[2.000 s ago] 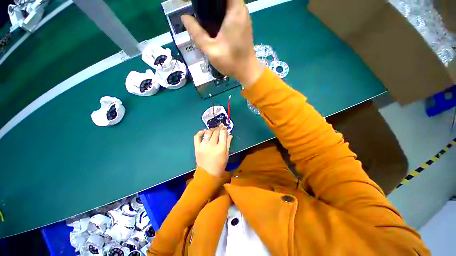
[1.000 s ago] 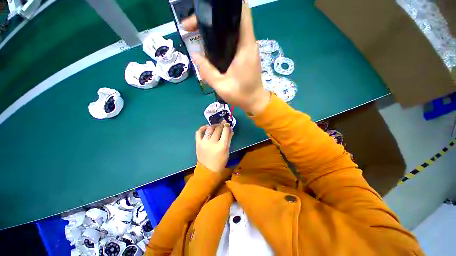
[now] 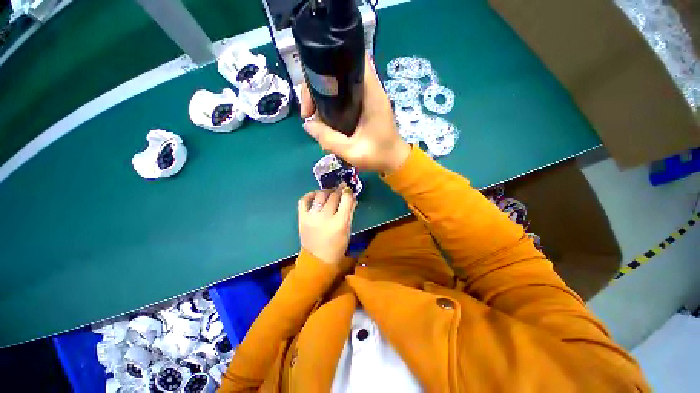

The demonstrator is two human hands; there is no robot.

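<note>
My right hand is wrapped around the black electric screwdriver, which stands nearly upright. Its lower end is over a white housing near the bench's front edge; the exact tip is hidden by my hand. The housing holds a dark circuit board with a bit of red wire at its right side. My left hand holds the near side of the housing with its fingertips, down on the green bench. No screw can be made out.
Several white housings stand at the back left, one apart further left. Clear rings lie right of the screw feeder. A blue bin of housings is below left. Cartons stand at the right.
My right hand has brought the screwdriver down and nearer from the feeder to the housing. My left hand has stayed on the housing.
</note>
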